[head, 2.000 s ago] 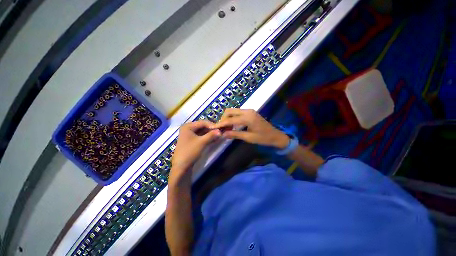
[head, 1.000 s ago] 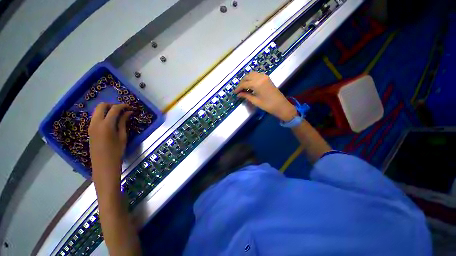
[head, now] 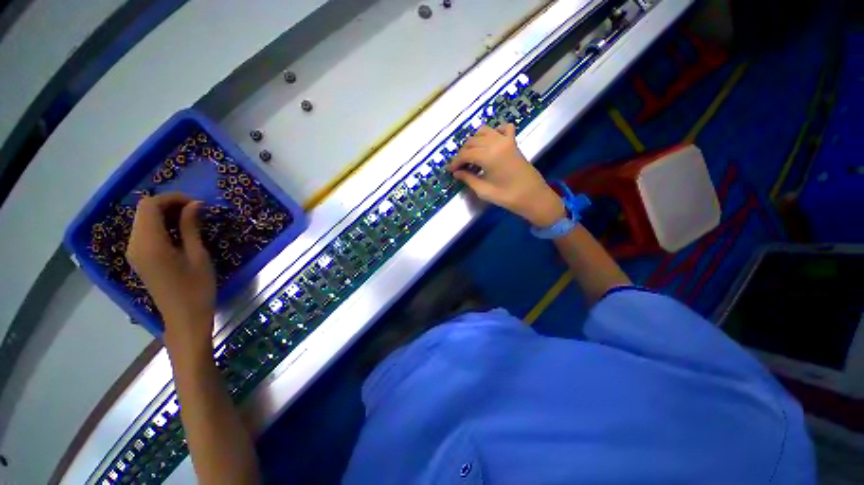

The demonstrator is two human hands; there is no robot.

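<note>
A blue bin [head: 195,182] at the left holds many small copper-brown ring coils [head: 239,194] with thin legs. My left hand [head: 172,248] is over the bin, palm down, fingers curled and apart; no coil shows in it. A long row of green circuit boards [head: 333,267] with bright silver-white parts runs diagonally along the track. My right hand [head: 495,172], with a blue band on its wrist, is over the upper part of the row. Its fingertips are bent together close to the boards; whether they hold a coil cannot be told.
Pale metal rails [head: 379,284] flank the boards. A yellow strip [head: 379,159] runs along the far rail. Several small dark pieces [head: 307,106] lie on the white surface beyond the bin. A red stool with a pale seat [head: 678,197] and a dark crate [head: 796,305] are at the right.
My hands came apart from over the boards; my left hand went to the bin, then shifted left within it. My right hand moved up the row and has since stayed nearly in place.
</note>
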